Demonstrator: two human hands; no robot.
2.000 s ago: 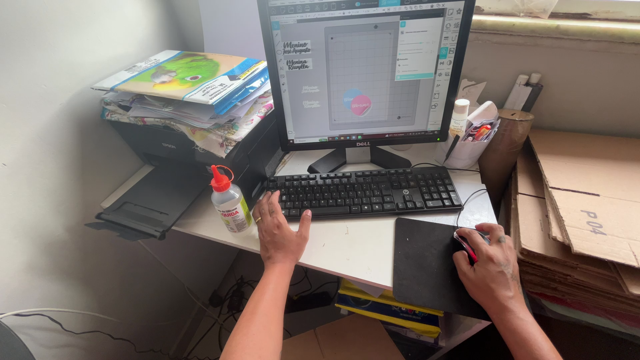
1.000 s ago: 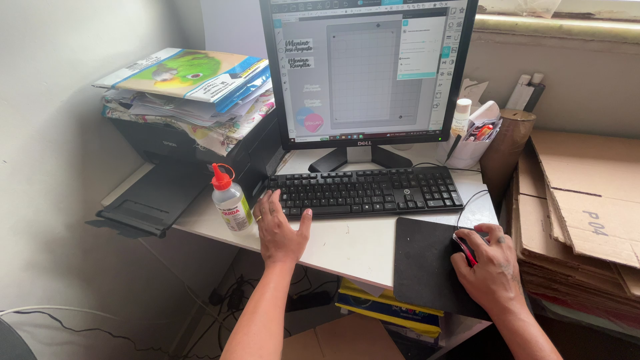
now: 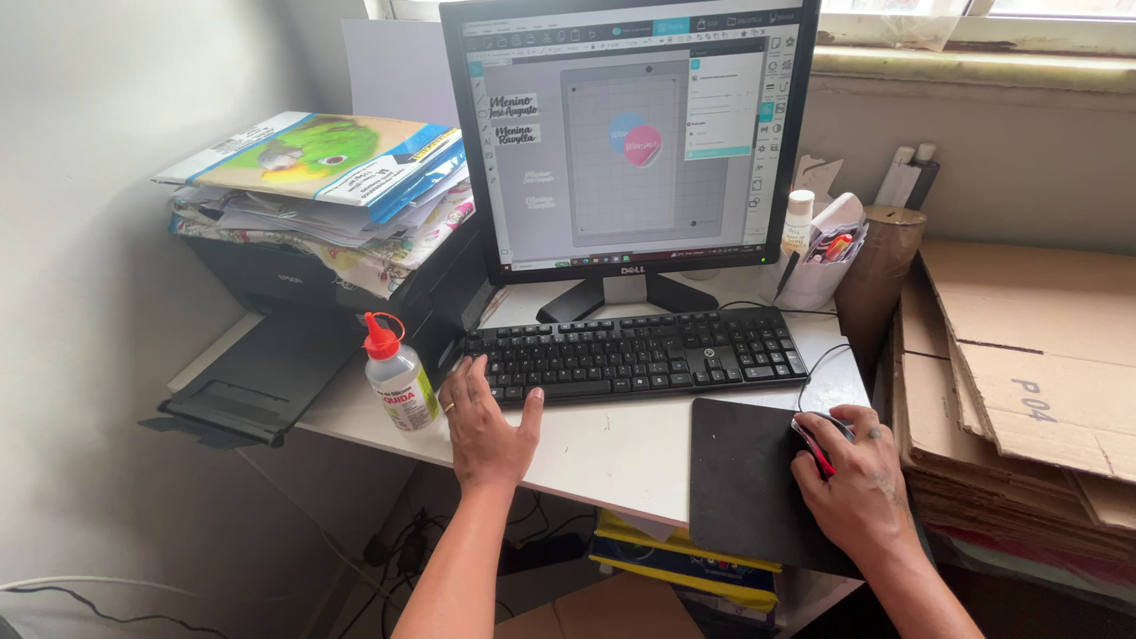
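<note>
My left hand (image 3: 488, 424) rests with fingers apart on the left end of a black keyboard (image 3: 630, 355), its thumb near the front edge. My right hand (image 3: 852, 470) is closed over a black and red computer mouse (image 3: 815, 445) on a black mouse pad (image 3: 737, 479). Behind the keyboard stands a Dell monitor (image 3: 628, 270). Its screen shows a design page with a blue circle and a pink circle overlapping, and lettering at the left. A clear glue bottle with a red cap (image 3: 399, 377) stands just left of my left hand.
An Epson printer (image 3: 284, 280) carries a pile of papers (image 3: 311, 169) at the left. A white cup of pens (image 3: 821, 266) and a cardboard tube (image 3: 874, 266) stand right of the monitor. Stacked flat cardboard (image 3: 1021, 355) lies at the right. Cables (image 3: 408, 546) hang beneath the white desk (image 3: 612, 453).
On the screen, the overlapping circles have moved from the lower left, beside the page, up onto the gridded page. Both hands have stayed in place.
</note>
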